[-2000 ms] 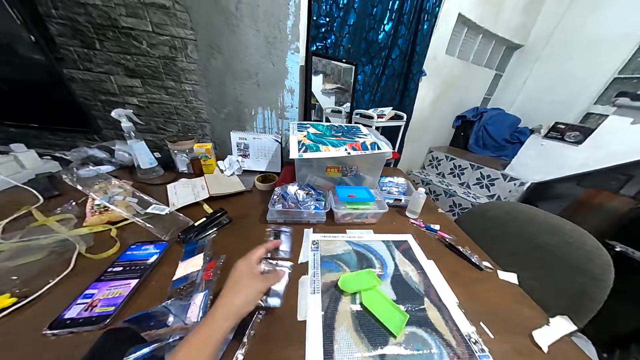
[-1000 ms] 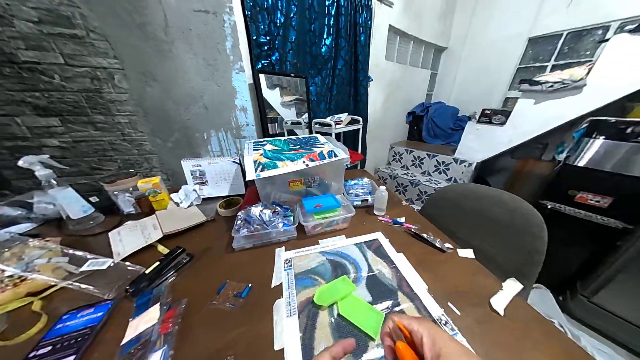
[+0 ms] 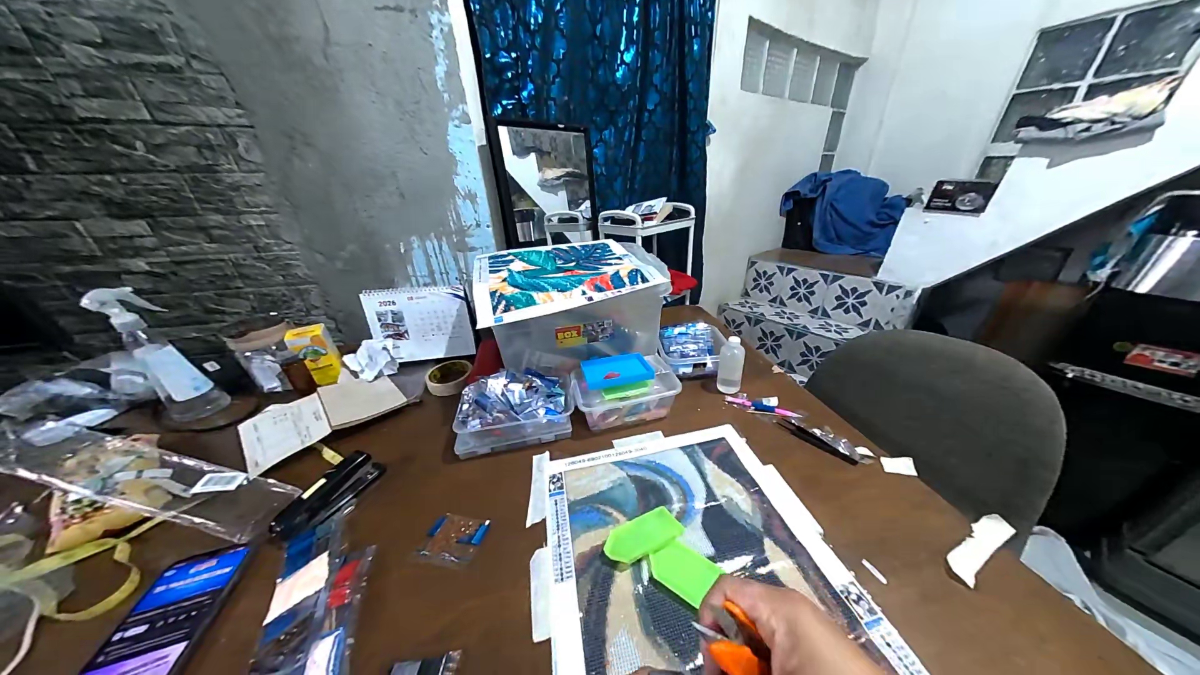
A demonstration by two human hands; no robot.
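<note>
A diamond painting canvas (image 3: 619, 525) lies taped on the brown table. My right hand (image 3: 783, 628) is over its lower part, holding orange-handled scissors (image 3: 736, 652) with the blade tips toward the left. Two green plastic trays (image 3: 644, 534) rest on the canvas, the lower one touching or just behind my right fingers. Of my left hand only a sliver of fingertip (image 3: 656, 671) seems to show at the bottom edge; what it holds is hidden. A small bag of brown beads (image 3: 452, 539) lies left of the canvas, and a dark packet (image 3: 427, 664) is at the bottom edge.
Bead packets fill a clear container (image 3: 513, 436); beside it stands another container (image 3: 626, 405) with a blue tray. A clear box (image 3: 577, 337), small bottle (image 3: 730, 366), black stapler (image 3: 328, 492), phone (image 3: 169, 614) and spray bottle (image 3: 169, 370) surround the work. A grey chair (image 3: 947, 422) stands right.
My hand was left of the canvas over silver packets two seconds ago. Orange scissors have since come into my right hand. The small brown bead bag now lies on the table. The view has swung right.
</note>
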